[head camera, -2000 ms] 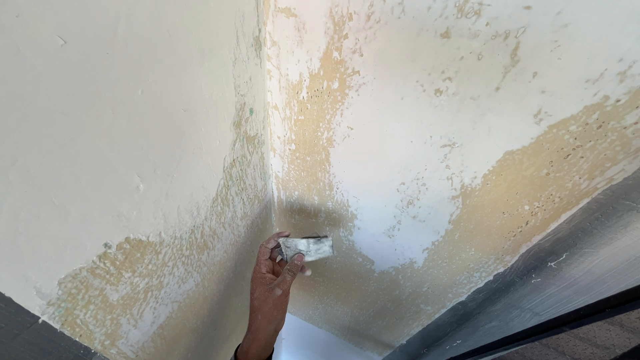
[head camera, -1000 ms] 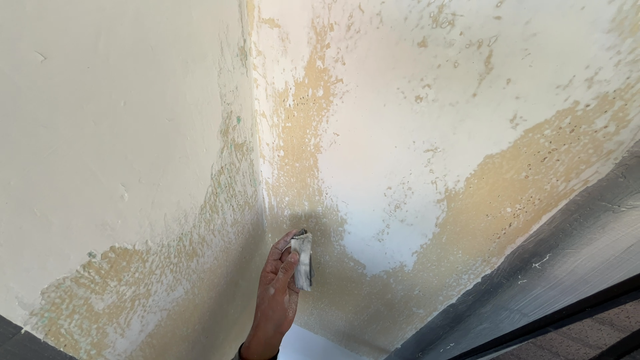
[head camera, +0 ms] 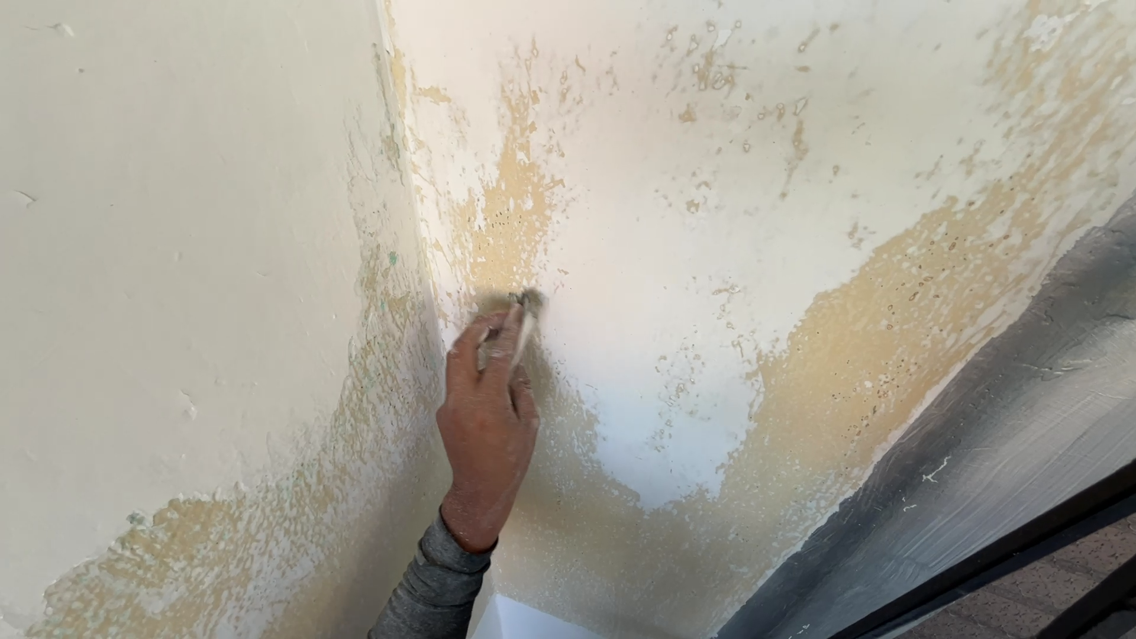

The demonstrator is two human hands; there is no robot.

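Observation:
My left hand (head camera: pixel 488 408), in a grey sleeve, reaches up from the bottom of the view. It holds a small, flat, dust-whitened pad (head camera: pixel 525 333) between its fingers, blurred and seen nearly edge-on. Whether this is folded sandpaper or a thin block I cannot tell. The pad is at the right-hand wall (head camera: pixel 648 293), beside the inner corner, at the lower end of a patch of bare tan plaster (head camera: pixel 513 209). Pale dust coats the fingers. My right hand is not in view.
The left-hand wall (head camera: pixel 186 266) is cream, with a rough tan area low down. Another wide tan patch (head camera: pixel 852 346) crosses the right-hand wall above a dark grey painted band (head camera: pixel 852 524). A black bar (head camera: pixel 1003 555) slants across the lower right corner, with paving beyond.
My left hand has moved up along the right-hand wall beside the corner, still holding the pad. The pad has turned from broad side towards me to nearly edge-on.

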